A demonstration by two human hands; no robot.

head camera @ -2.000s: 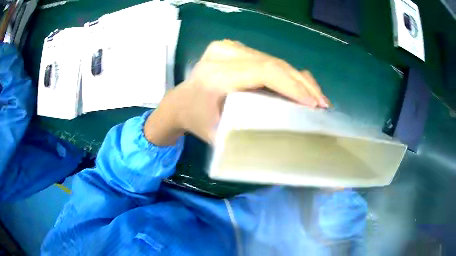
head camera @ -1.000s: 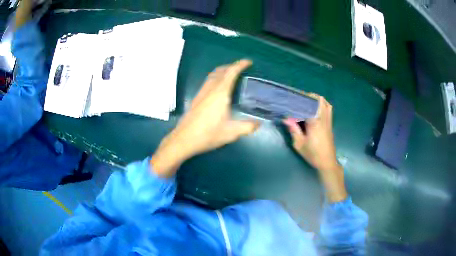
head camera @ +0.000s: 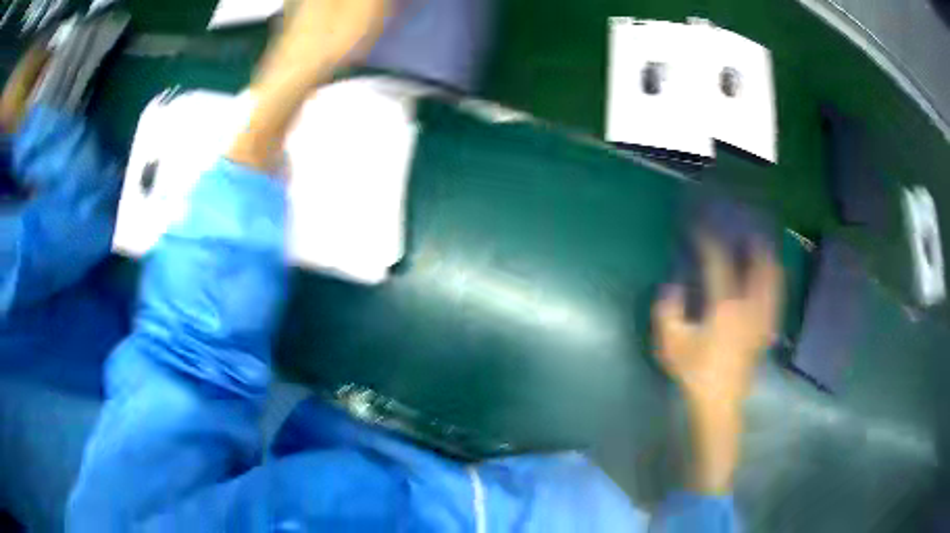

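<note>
My left hand (head camera: 328, 36) reaches over the sleeve stack (head camera: 349, 182) to the top edge, beside a dark inner box (head camera: 432, 42) on the belt; blur hides whether it grips the box. My right hand (head camera: 721, 312) is at the right with its fingers over another dark inner box (head camera: 731, 224), both blurred. The flat white sleeves lie in overlapping piles at the left, partly behind my left forearm. Two sleeved boxes (head camera: 654, 89) with watch pictures lie side by side on the belt, the second one (head camera: 742, 92) slightly turned.
More dark boxes lie at the right, one on the worktop (head camera: 830, 312) and one farther back (head camera: 854, 167). A white box (head camera: 924, 245) is near the right edge. A grey rail (head camera: 885, 47) curves at top right. A neighbour's blue sleeve (head camera: 68, 208) is at the left.
The box held between my hands is gone from the middle. My left hand has moved up and away, my right hand to the right onto a dark box. Two white boxes now lie together on the belt.
</note>
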